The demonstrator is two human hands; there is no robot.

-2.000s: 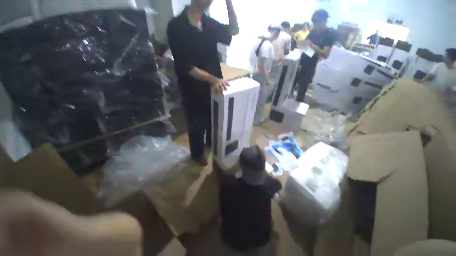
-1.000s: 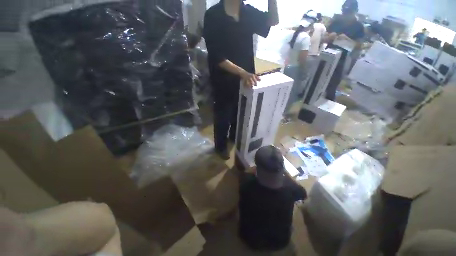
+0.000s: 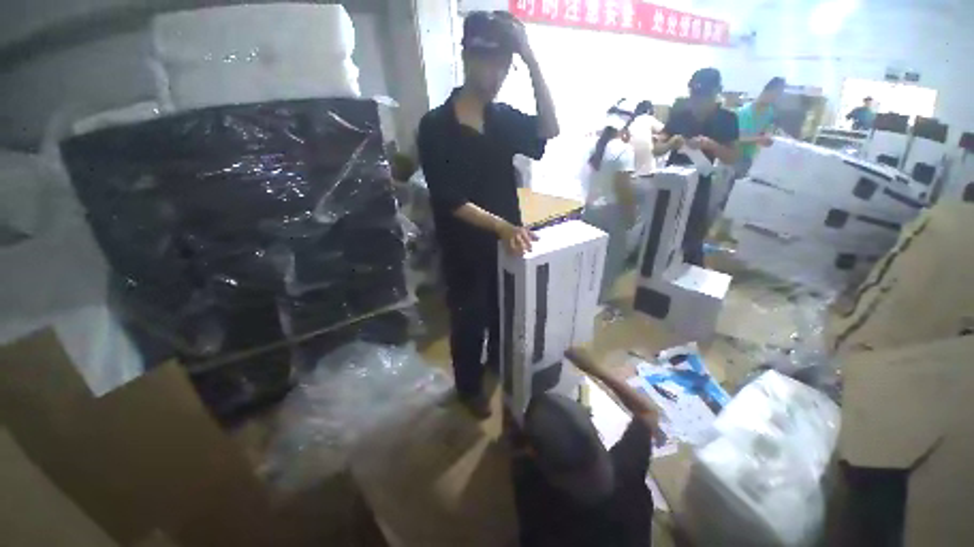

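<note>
Neither of my hands is in the picture. Opened brown carton boards stand close on my left (image 3: 160,449) and an open brown carton stands on my right (image 3: 897,395), cut off by the picture's edge. In front, a white product box (image 3: 555,299) with black strips stands upright. A standing person in dark clothes rests a hand on its top. A person in a dark cap (image 3: 577,459) is low in front of me, one arm reaching to the box's lower part.
Crumpled clear plastic (image 3: 342,395) and flat cardboard (image 3: 438,459) lie on the floor. A film-wrapped white bundle (image 3: 764,459) lies right, near blue and white sheets (image 3: 684,385). A wrapped black pallet stack (image 3: 246,235) stands left. Several people and white boxes (image 3: 822,214) are behind.
The view has tilted up and shows a red banner. The blurred hand at the lower left has left the picture. The low person's arm now reaches up to the white box.
</note>
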